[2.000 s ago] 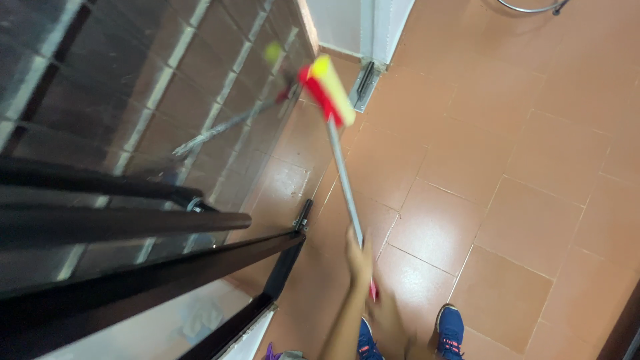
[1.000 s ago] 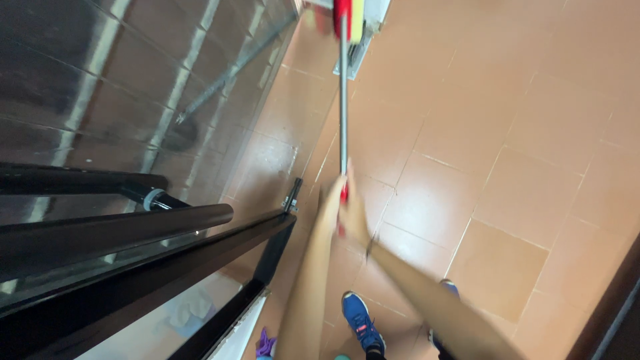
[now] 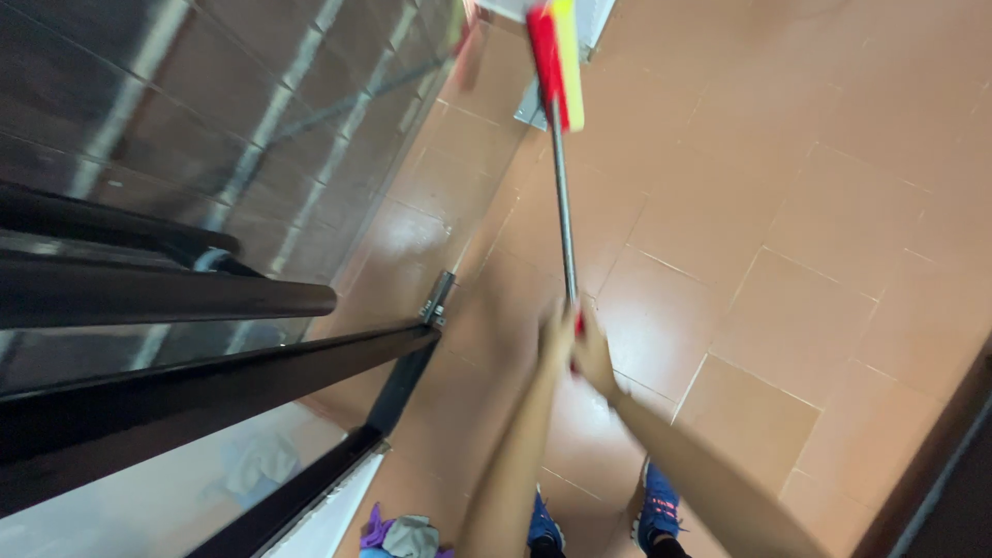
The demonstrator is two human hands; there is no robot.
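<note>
Both my hands grip the red handle end of a long-handled squeegee with a metal pole (image 3: pixel 564 209). My left hand (image 3: pixel 556 333) is on the left side of the grip and my right hand (image 3: pixel 593 349) is close beside it; both are somewhat blurred. The pole runs upward to a red head (image 3: pixel 549 66) with a yellow pad (image 3: pixel 572 70) on its right side, at the top of the view. To the left of the head stands a glass pane (image 3: pixel 310 116), with a faint reflection of the pole in it.
Black tubular door handles (image 3: pixel 170 291) and a black frame bar (image 3: pixel 232 372) reach in from the left. A metal hinge fitting (image 3: pixel 438 298) sits near the bar's end. Crumpled cloths (image 3: pixel 411 536) lie at the bottom. Blue shoes (image 3: pixel 660 500) stand on the tiled floor (image 3: pixel 775 302).
The head rose from beside the pane to the top edge of the view, then came a little back down into sight. Both hands have stayed on the handle.
</note>
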